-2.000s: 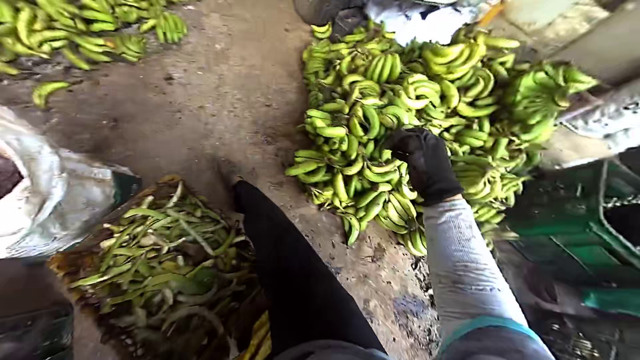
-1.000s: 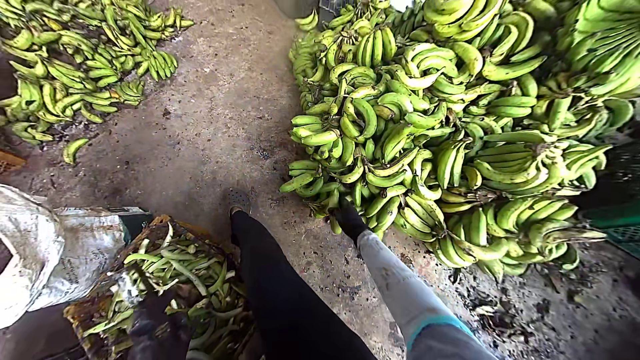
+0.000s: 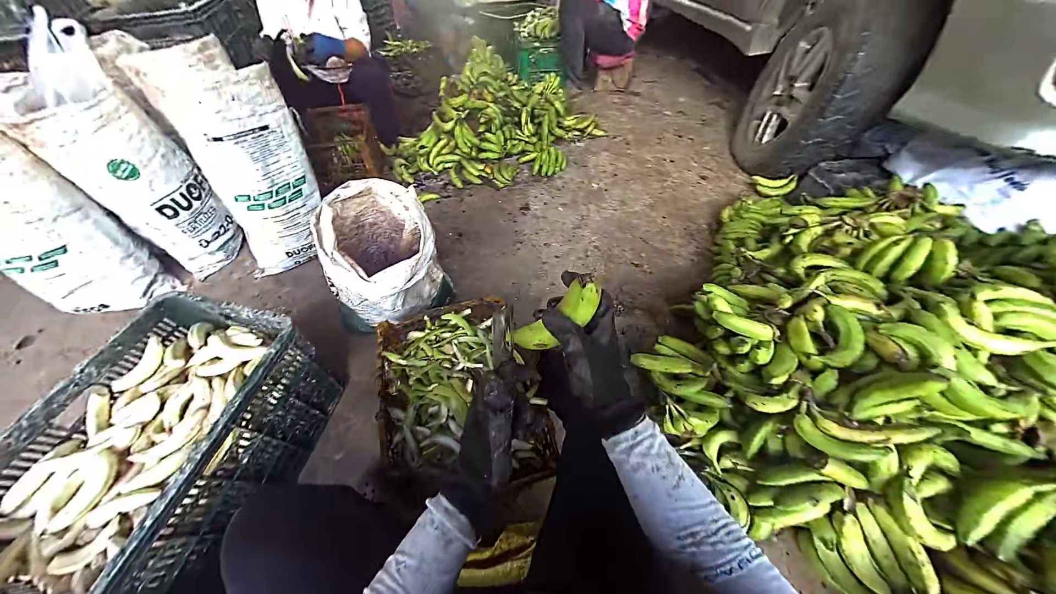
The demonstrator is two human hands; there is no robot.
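Observation:
My right hand (image 3: 590, 355), in a black glove and pale sleeve, is closed around green plantain (image 3: 580, 304); whether it is one fruit or a joined pair is unclear. Beside it, over the crate's right part, is my black-gloved left hand (image 3: 485, 425). A dark, narrow, upright shape lies along that hand; its fingers and grip are not clear. Below both hands, green peels (image 3: 433, 371) fill a worn crate (image 3: 386, 429). A large heap of green plantains (image 3: 858, 396) lies on the floor to the right. Peeled plantains (image 3: 157, 412) lie in a dark green plastic crate (image 3: 285, 388) at left.
An open white sack (image 3: 375, 285) stands beyond the peel crate, with tall white sacks (image 3: 256, 165) further left. A second plantain heap (image 3: 495, 124) lies ahead, near a seated person (image 3: 330, 58) and another person's legs (image 3: 587, 41). A vehicle wheel (image 3: 813, 91) stands at upper right.
My right hand has come away from the big heap and now holds green plantain near the peel crate. My left hand is beside it. The view has swung widely up and left.

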